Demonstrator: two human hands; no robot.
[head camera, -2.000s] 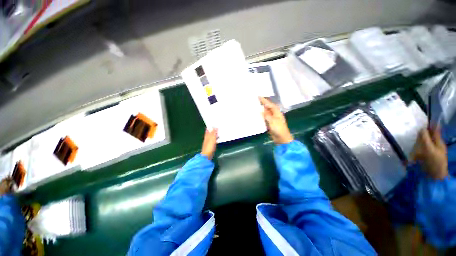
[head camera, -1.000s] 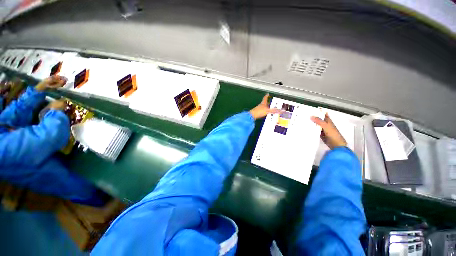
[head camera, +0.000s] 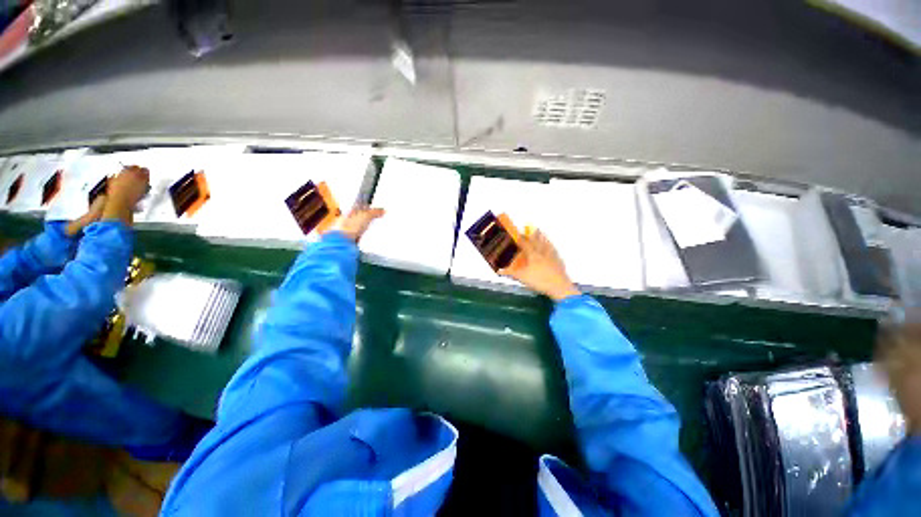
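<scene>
A white retail box (head camera: 505, 202) lies face up on the belt ahead of me, its dark square and orange shape partly covered by my right hand (head camera: 543, 268). That hand rests on the print with fingers spread, not visibly gripping. A plain white box or tray (head camera: 414, 217) lies to its left, with a narrow gap between them. My left hand (head camera: 355, 224) is at the plain box's left edge, beside another printed box (head camera: 273, 202), with the thumb apart and nothing visibly held. A yellow tip shows on a right finger.
Open boxes with a dark grey slab (head camera: 722, 257) stand at right. A pile of bagged slabs (head camera: 808, 434) lies lower right beside a blurred hand. At left, a co-worker's hands (head camera: 123, 192) touch the box row, above a stack of thin white packets (head camera: 187, 308). A grey panel (head camera: 303, 101) stands behind.
The box that both my hands held, back side showing, is no longer held up; a printed lid now lies under my right hand. My left hand has moved left to the boxes there.
</scene>
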